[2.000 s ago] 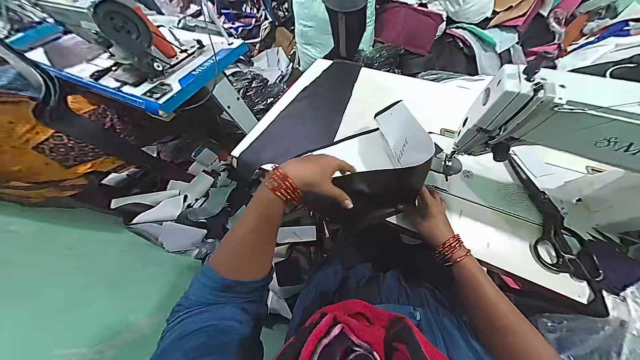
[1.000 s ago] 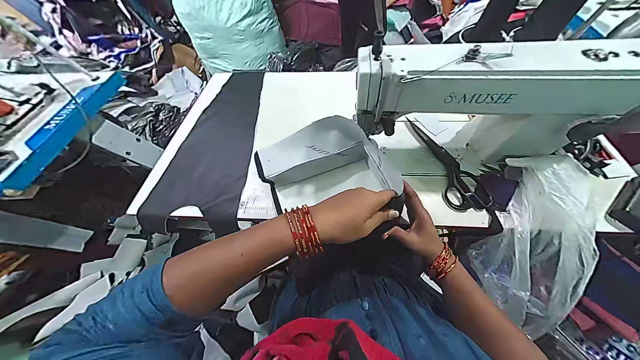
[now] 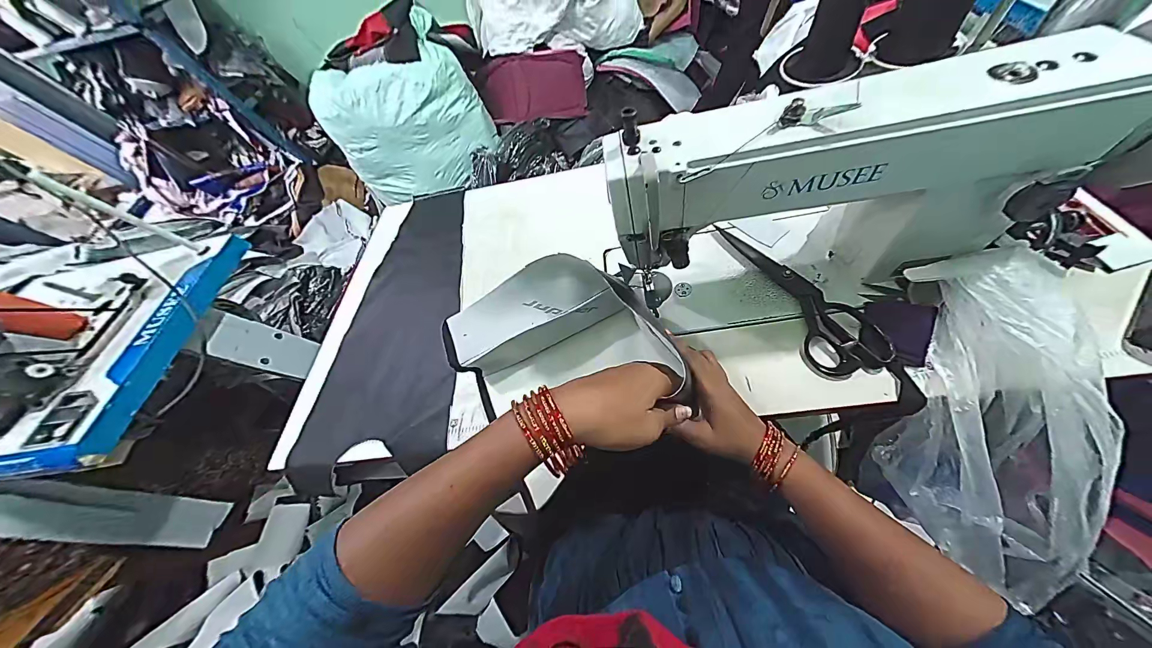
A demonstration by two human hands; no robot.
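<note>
A grey fabric piece with dark edging and printed lettering stands folded on the white sewing table, its right end at the presser foot of a white Musee sewing machine. My left hand grips its near right end, just in front of the needle area. Beside it my right hand pinches the same edge, the two hands touching or nearly so. Part of the piece is hidden behind my fingers. Black-handled scissors lie to the right under the machine arm.
A dark fabric strip lies across the table's left part and hangs over its front edge. A clear plastic bag hangs at the right. Another machine with a blue edge is at the left. Grey offcuts litter the lower left.
Two seconds ago my hands were farther apart, with a dark side of the piece facing me; now they are together at its right end. The view has shifted.
</note>
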